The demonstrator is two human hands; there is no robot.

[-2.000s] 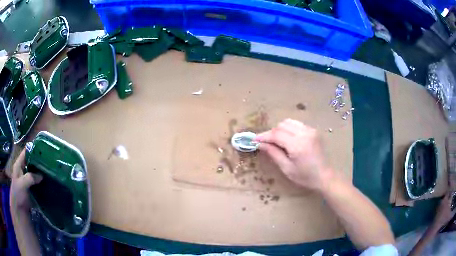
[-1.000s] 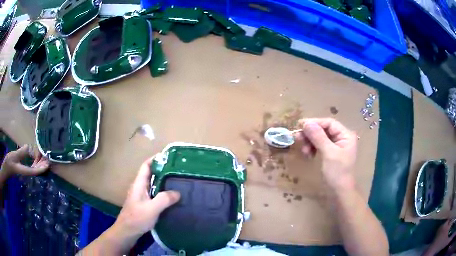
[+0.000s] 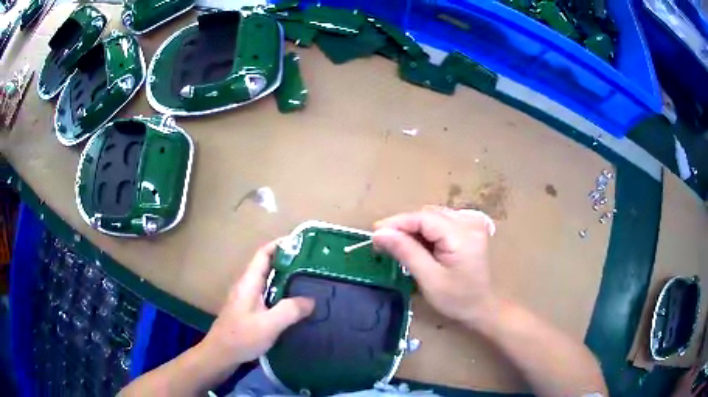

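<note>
A glossy dark green housing (image 3: 341, 310) with a silver rim lies tilted near the front edge of the bench. My left hand (image 3: 256, 306) grips its left side, thumb over the dark recessed middle. My right hand (image 3: 442, 260) pinches a thin pale applicator stick (image 3: 360, 246), its tip at the housing's solid green end. I cannot tell whether the tip touches. The white cup (image 3: 487, 222) is mostly hidden behind my right hand, on the brown-stained patch.
More green housings (image 3: 135, 177) stand at left. Loose green panels (image 3: 427, 74) lie below the blue bin (image 3: 543, 70). A whitish scrap (image 3: 266, 199) lies left of centre, silver bits (image 3: 600, 191) at right. Another housing (image 3: 675, 319) is far right, a lower blue crate (image 3: 27, 287) at left.
The housing came from the left to the front centre in my left hand. My right hand has moved left from the cup with the stick, over the housing. The view has shifted.
</note>
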